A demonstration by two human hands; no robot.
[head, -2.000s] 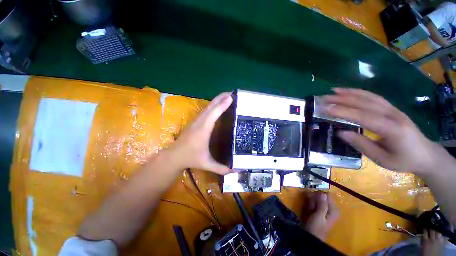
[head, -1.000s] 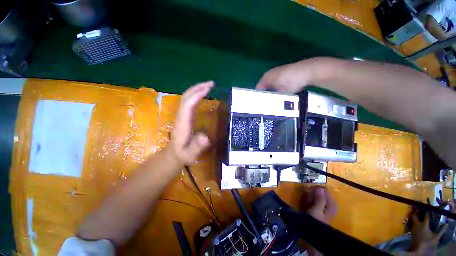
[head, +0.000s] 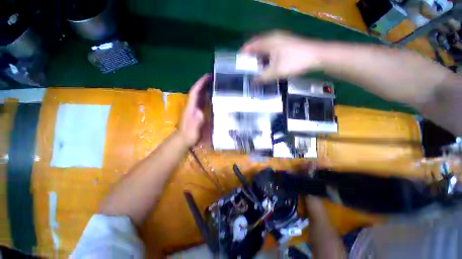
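Note:
A white-silver screw feeder [head: 246, 103] is blurred in front of me, its front face tipped. My left hand [head: 192, 114] is at its left side, the fingertips at the dark side wall. My right hand [head: 276, 55] is blurred on its top rear edge, with the fingers bent over it. A second screw feeder [head: 311, 120] with a red display stands just to the right. Below them lie the open black housing [head: 235, 217] with wires and a pale disc, and a second black housing [head: 283, 210] joined by wires.
Another person's arm [head: 321, 230] reaches in below the feeders, near a blurred dark bar-like shape [head: 359, 189]. A green conveyor [head: 167, 55] runs behind, carrying a grey gridded block [head: 114, 56]. White paper [head: 81, 135] is taped on the orange sheeting.
My right hand has moved from behind the feeders onto the left feeder's top. My left hand has closed in on its side. That feeder has shifted and tilted; the view has also shifted.

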